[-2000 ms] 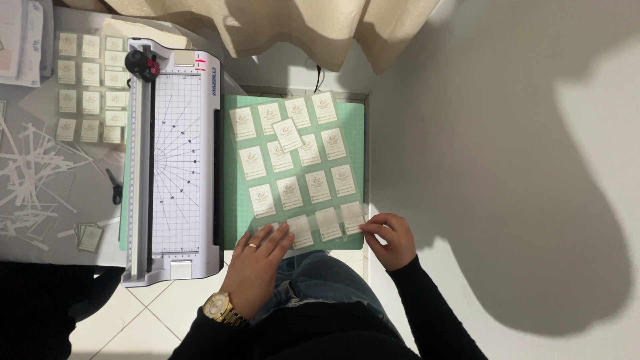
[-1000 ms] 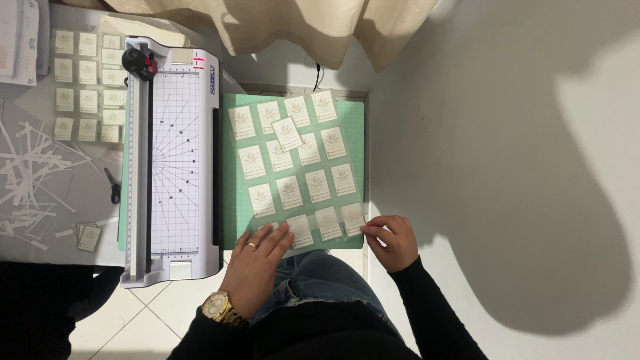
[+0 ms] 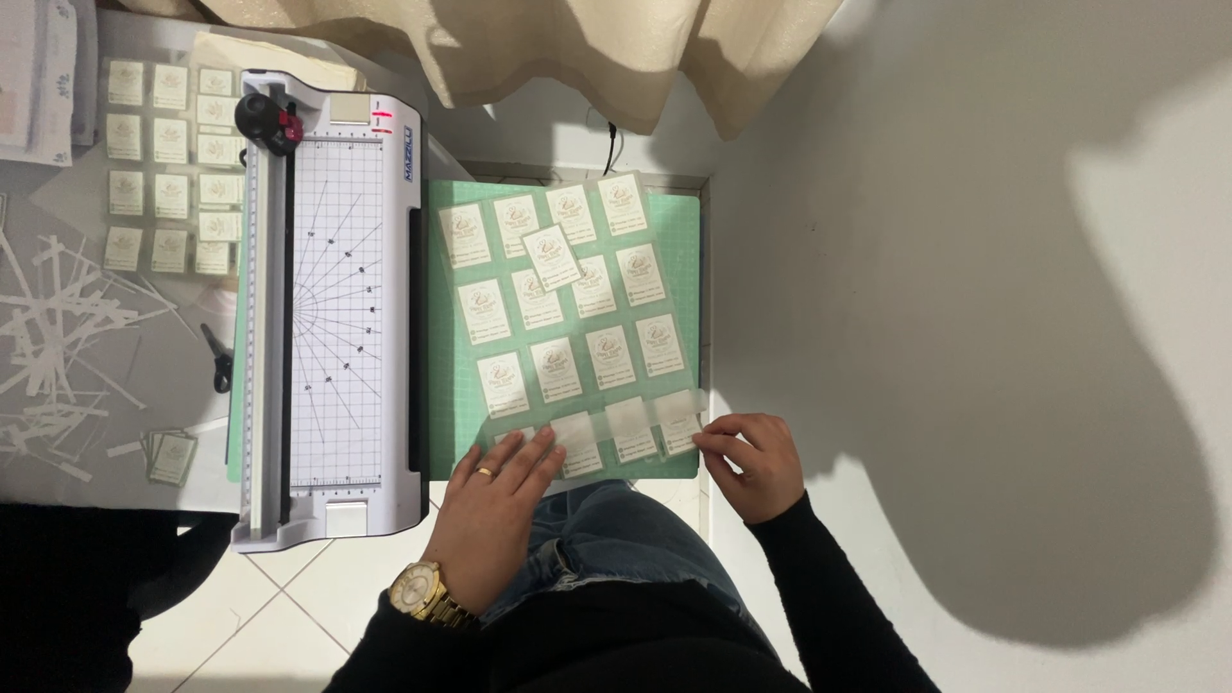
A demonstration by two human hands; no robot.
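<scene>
A clear laminated sheet of printed cards (image 3: 555, 371) lies slightly turned on a green cutting mat (image 3: 681, 279). One loose printed card (image 3: 551, 257) rests tilted on its upper part. My left hand (image 3: 500, 510), with a ring and a gold watch, lies flat with its fingertips over the sheet's lower left edge. At the lower right corner, my right hand (image 3: 753, 460) pinches the edge of the sheet's bottom row between thumb and forefinger. A glossy strip crosses the top of that row; whether it is a fold or a separate piece, I cannot tell.
A paper trimmer (image 3: 337, 308) with a black cutter head (image 3: 269, 123) stands left of the sheet. Beyond it are other laminated cards (image 3: 171, 141), paper offcuts (image 3: 58, 327), black-handled scissors (image 3: 221, 364) and a small card stack (image 3: 171, 457). A curtain (image 3: 577, 48) hangs behind; a wall rises at right.
</scene>
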